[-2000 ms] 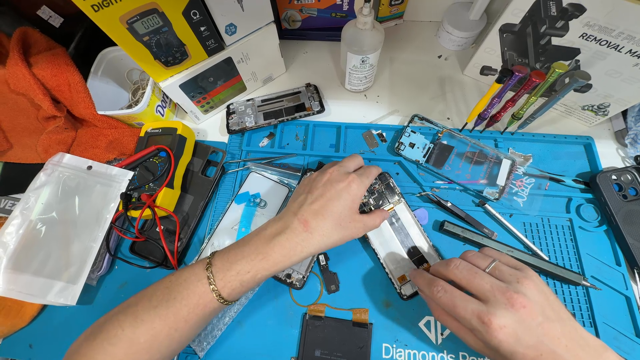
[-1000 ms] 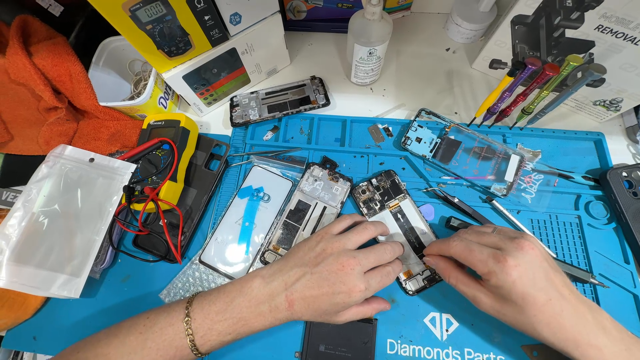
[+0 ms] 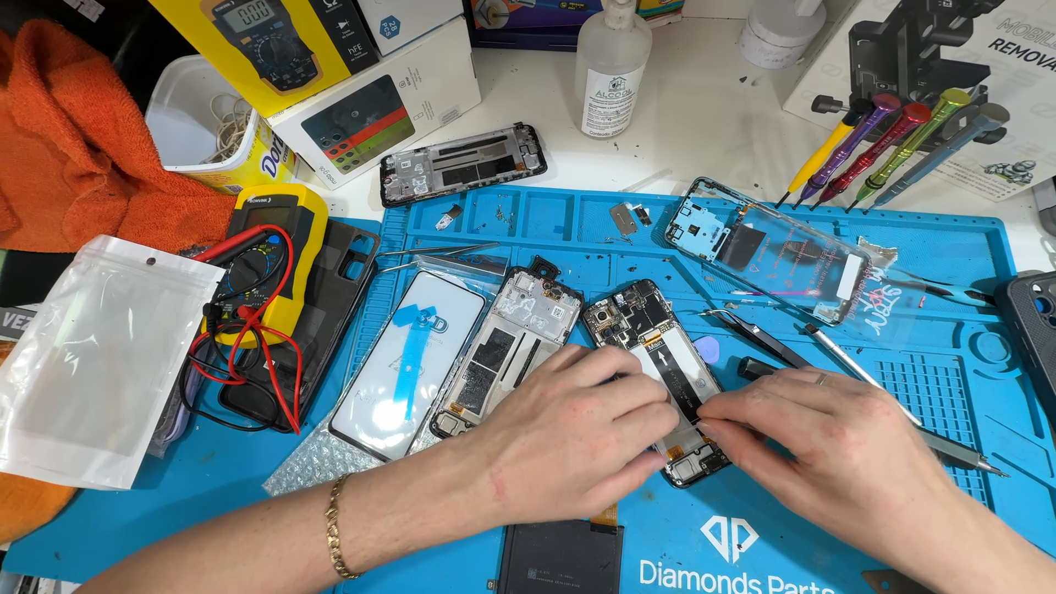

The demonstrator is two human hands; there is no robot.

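An opened smartphone with its circuit board bared [image 3: 643, 309] lies tilted on the blue silicone repair mat [image 3: 462, 544]. My left hand [image 3: 577, 429] rests over its left edge, fingers bent; its fingertips are on the phone's middle. At the right edge, my right hand [image 3: 817, 421] has thumb and index finger pinched at a black flex cable [image 3: 676, 384]; whether they grip it is hidden. Left of that phone lies a second phone frame [image 3: 516, 330], partly under my left hand. Beside it is a glass front panel with blue tape [image 3: 412, 363]. A black battery [image 3: 561, 557] lies below my left hand.
A yellow multimeter [image 3: 289, 272] with tangled leads lies left. Another phone frame [image 3: 462, 165] and an alcohol bottle [image 3: 610, 74] stand or lie behind. Right are a clear phone back cover [image 3: 767, 247], tweezers [image 3: 759, 334], a metal pen-like tool [image 3: 858, 371] and several upright screwdrivers [image 3: 850, 157].
Two seconds ago my left hand was at the opened phone's top end; it has moved down to the phone's middle. The second phone frame, partly covered then by my left arm, now shows more.
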